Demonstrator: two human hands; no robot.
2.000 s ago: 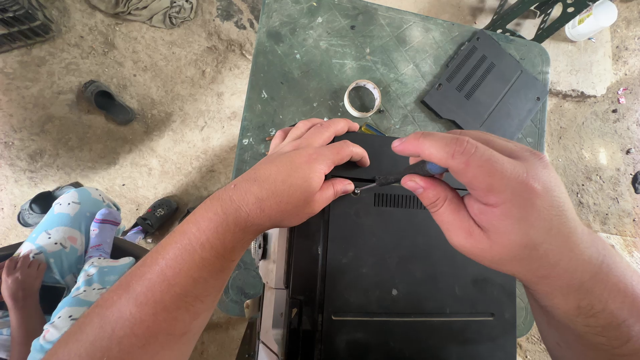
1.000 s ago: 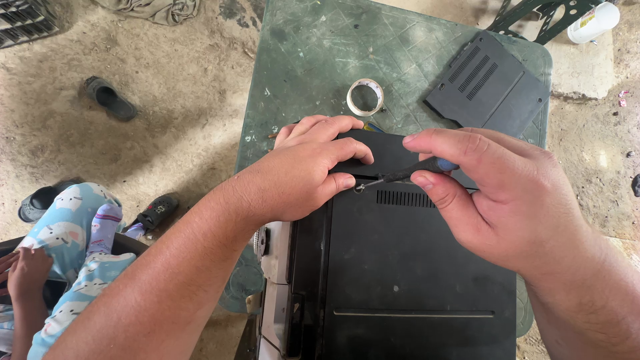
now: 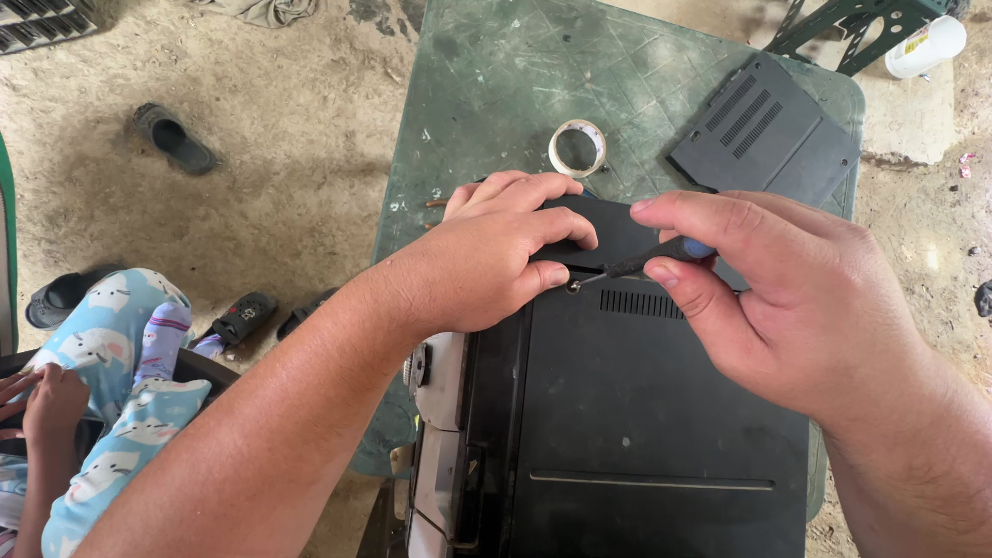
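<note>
A screwdriver (image 3: 659,254) with a black and blue handle is held between the thumb and fingers of my right hand (image 3: 783,302). Its tip meets a screw (image 3: 573,286) near the upper left corner of a large black vented casing (image 3: 659,403). My left hand (image 3: 504,252) lies over a black panel (image 3: 593,217) at the casing's far edge, its thumb tip just left of the screw. Whether the left fingers grip the panel or only press on it, I cannot tell.
A roll of tape (image 3: 577,148) and a dark vented cover (image 3: 767,136) lie on the green table (image 3: 496,70). A metal frame (image 3: 860,31) and a white container (image 3: 926,48) are beyond it. At left are a seated person's legs and hands, and clogs (image 3: 174,139) on the dirt floor.
My right hand has shifted slightly around the screwdriver handle, while its tip stays at the screw. My left hand keeps its place. The seated person's hands at left have moved.
</note>
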